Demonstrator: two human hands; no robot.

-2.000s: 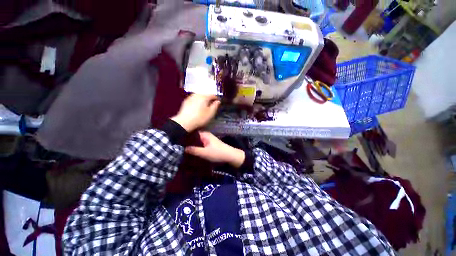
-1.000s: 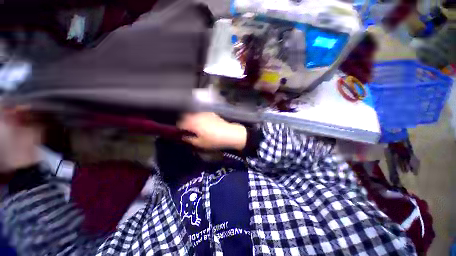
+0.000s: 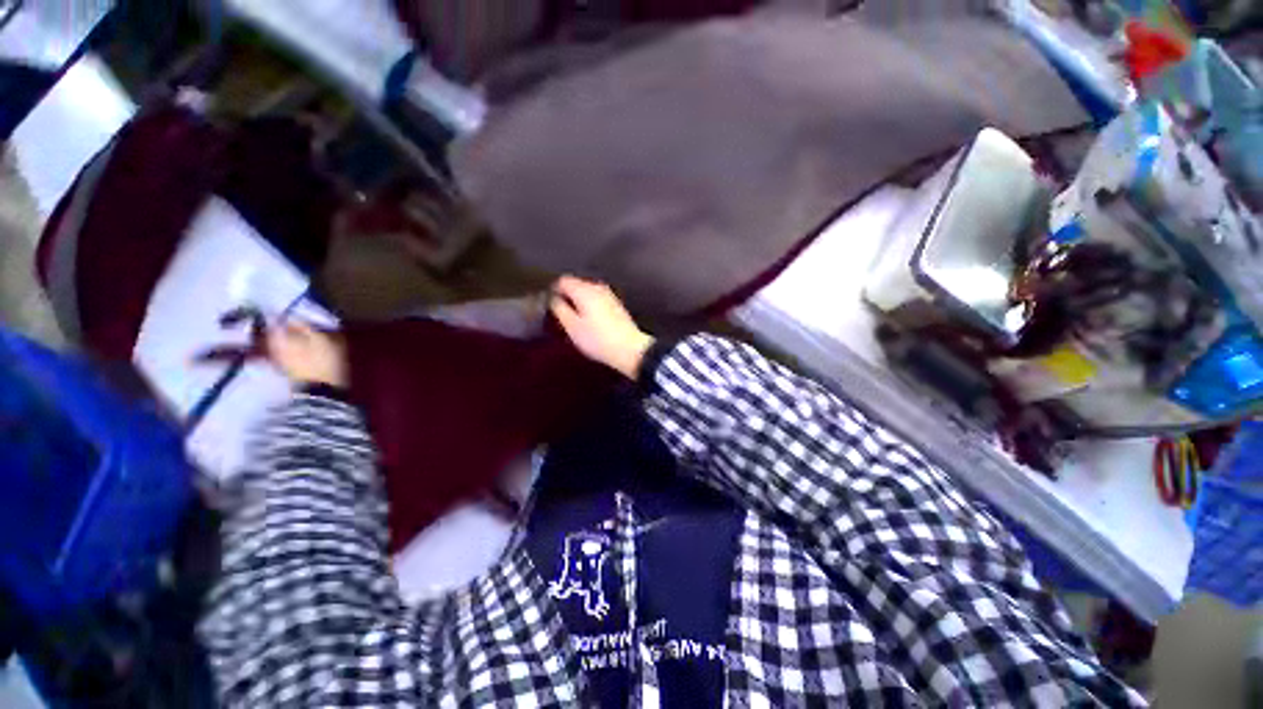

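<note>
A maroon fabric piece point(image 3: 450, 402) is stretched between my hands above my lap. My left hand point(image 3: 306, 352) is at its upper left corner, over a white surface. My right hand point(image 3: 597, 321) pinches its upper right edge. A large grey fabric sheet point(image 3: 720, 153) with a maroon edge lies behind my right hand and reaches to the sewing machine table. The overlock machine point(image 3: 1163, 263) stands at the right, blurred, with its white plate, yellow label and dark lint.
A blue plastic basket point(image 3: 83, 471) is at the far left. A maroon pile point(image 3: 153, 236) lies behind the white surface point(image 3: 229, 298). The white table edge point(image 3: 970, 471) runs diagonally at right, with red and yellow scissors point(image 3: 1176, 471) near its corner.
The view has turned left, so the machine now sits farther right. My hands have left the needle area; they now hold a maroon piece spread over my lap.
</note>
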